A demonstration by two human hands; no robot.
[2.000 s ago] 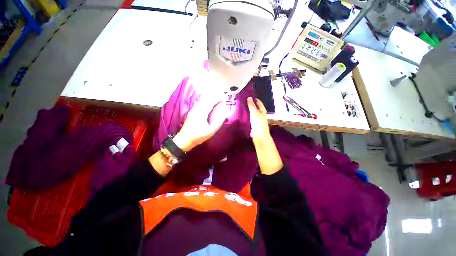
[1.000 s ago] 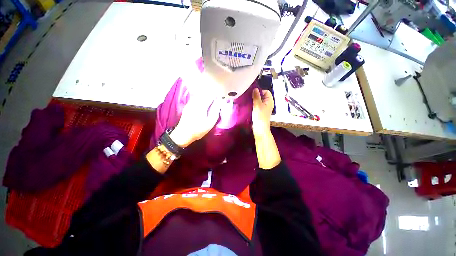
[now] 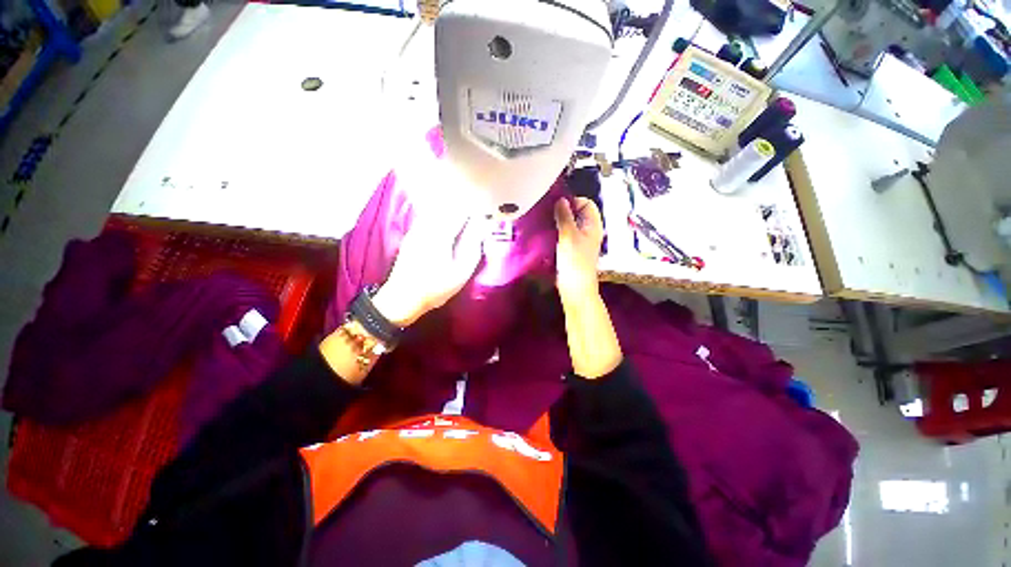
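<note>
A maroon garment [image 3: 371, 249] lies under the white sewing machine head [image 3: 516, 83] and hangs down over my lap. It looks magenta in the lamp's glare. My left hand [image 3: 432, 260] lies on the cloth left of the needle, fingers towards the presser foot [image 3: 504, 230]; glare washes out its fingertips. My right hand [image 3: 579, 235] is right of the needle, thumb and fingers pinched together at the cloth's right edge. What lies between its fingertips is hard to tell. The needle is lost in glare.
A red crate [image 3: 67, 476] with maroon garments is at the left. A maroon pile [image 3: 732, 432] lies right of my lap. On the table are a control panel [image 3: 707, 102], thread cones [image 3: 745, 166], a thin tool [image 3: 665, 244] and small parts [image 3: 782, 235]. A person's foot [image 3: 189, 20] shows top left.
My right hand has risen slightly from beside the cloth, and its fingers have drawn together. My left hand stays on the cloth. The view has shifted a little. A foot has appeared at the top left.
</note>
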